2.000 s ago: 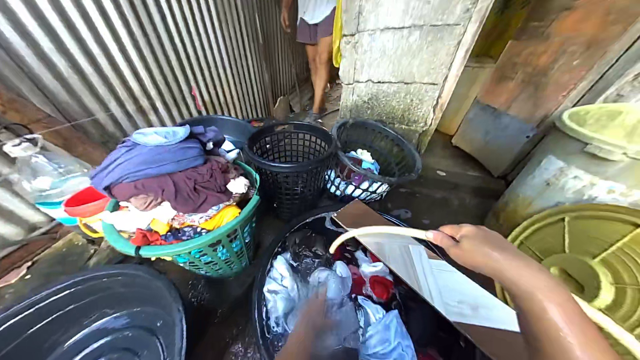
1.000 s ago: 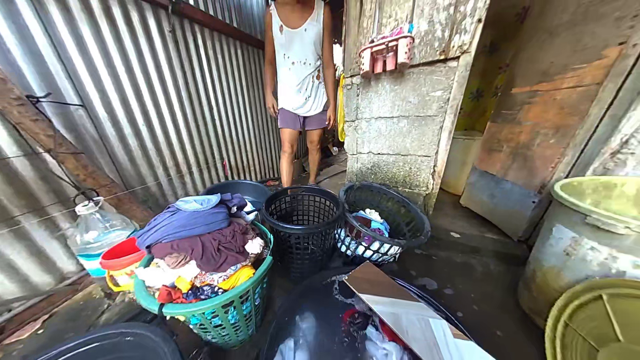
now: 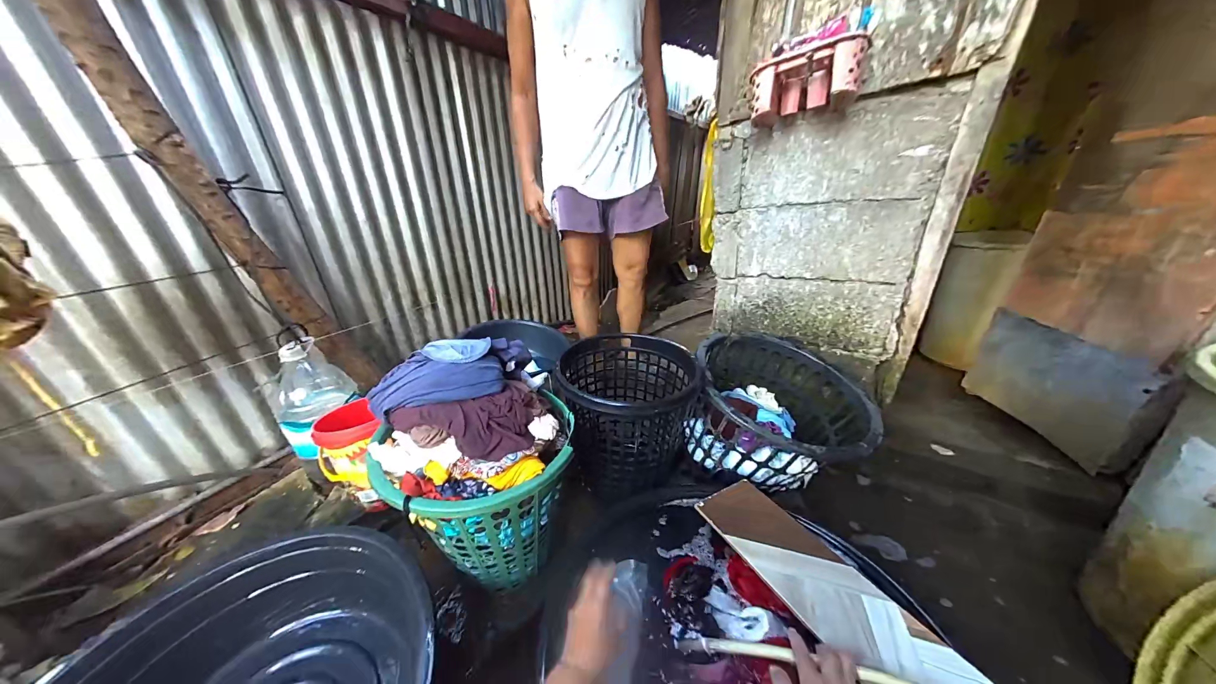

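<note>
My left hand [image 3: 591, 622], blurred, is over the left side of a black wash basin [image 3: 560, 608], beside a pale, filmy item [image 3: 629, 594]; whether it grips this cannot be told. Low in the view, my right hand [image 3: 819, 663] has its fingers around a pale hose [image 3: 741, 650], whose end lies over the basin. Wet clothes [image 3: 746, 617], red, white and dark, sit in the basin. A wooden board [image 3: 822, 579] slants across the basin's right side, its lower end cut off by the frame.
A green laundry basket [image 3: 494, 532] piled with clothes stands left of a tall black basket [image 3: 627, 380]. Another black basket [image 3: 845, 408] holds some clothes. A dark tub [image 3: 380, 608] is at lower left. A person [image 3: 608, 171] stands behind the baskets, near a block wall [image 3: 826, 209].
The standing person is nearer the baskets than two seconds ago. The hose and my right hand are lower, down at the basin; in the earliest frame they were above the board. The view has tilted up.
</note>
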